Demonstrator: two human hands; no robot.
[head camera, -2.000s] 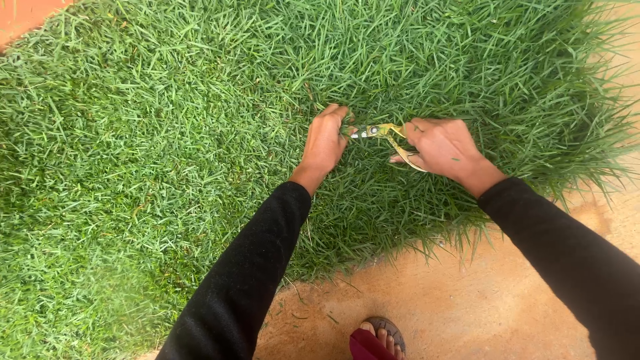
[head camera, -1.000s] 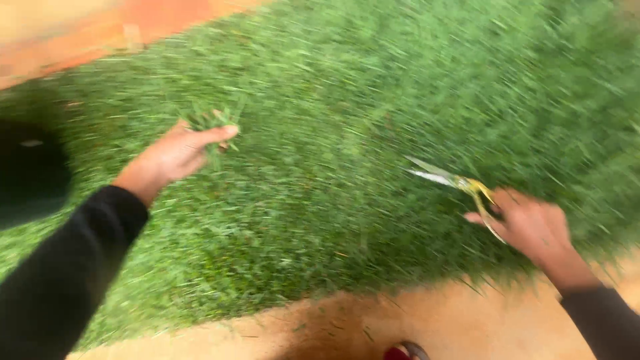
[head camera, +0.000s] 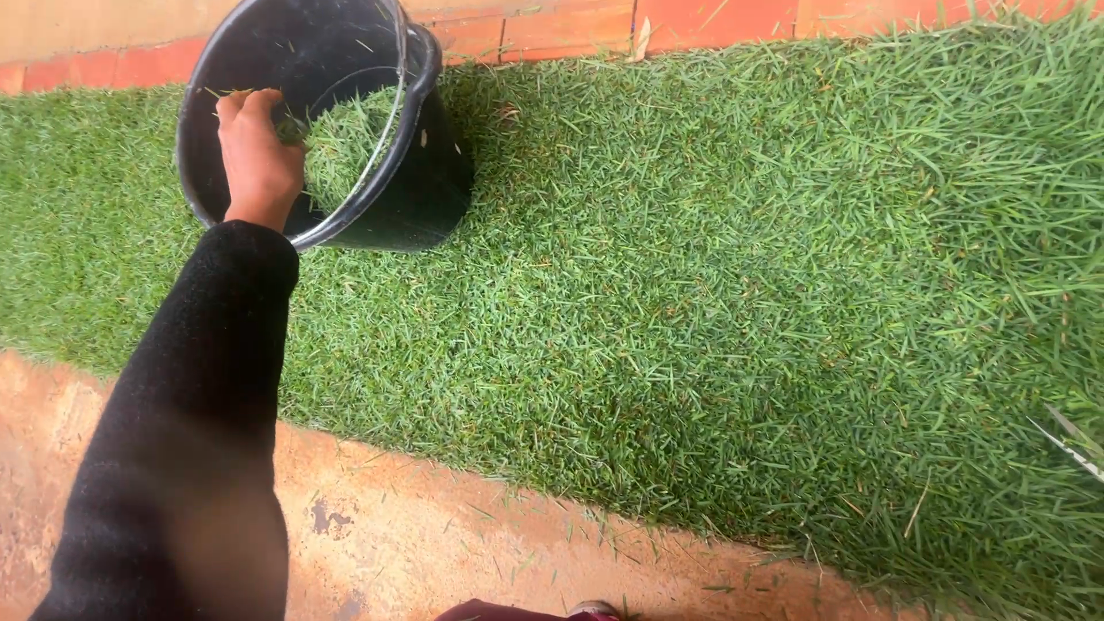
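My left hand (head camera: 261, 164) reaches into the mouth of a black plastic bucket (head camera: 423, 198), its fingers bent over a few grass blades; how firmly they hold them is hidden. Inside the bucket, just right of the hand, lies a heap of cut grass (head camera: 349, 151). The wire handle crosses the bucket's mouth. At the far right edge, the slightly parted blades of the scissors (head camera: 1069, 447) show over the grass. Their handles and my right hand are out of the picture.
A strip of green lawn (head camera: 604, 302) lies under the bucket, longer toward the right. Orange-red edging tiles (head camera: 561, 33) run behind it. In front is an earth-coloured paved surface (head camera: 414, 526) with loose clippings. Part of my foot (head camera: 595, 609) shows at the bottom edge.
My left hand has gone from over the lawn, with a tuft of grass in its fingers, into the bucket. My right hand has left the picture. The view has swung left.
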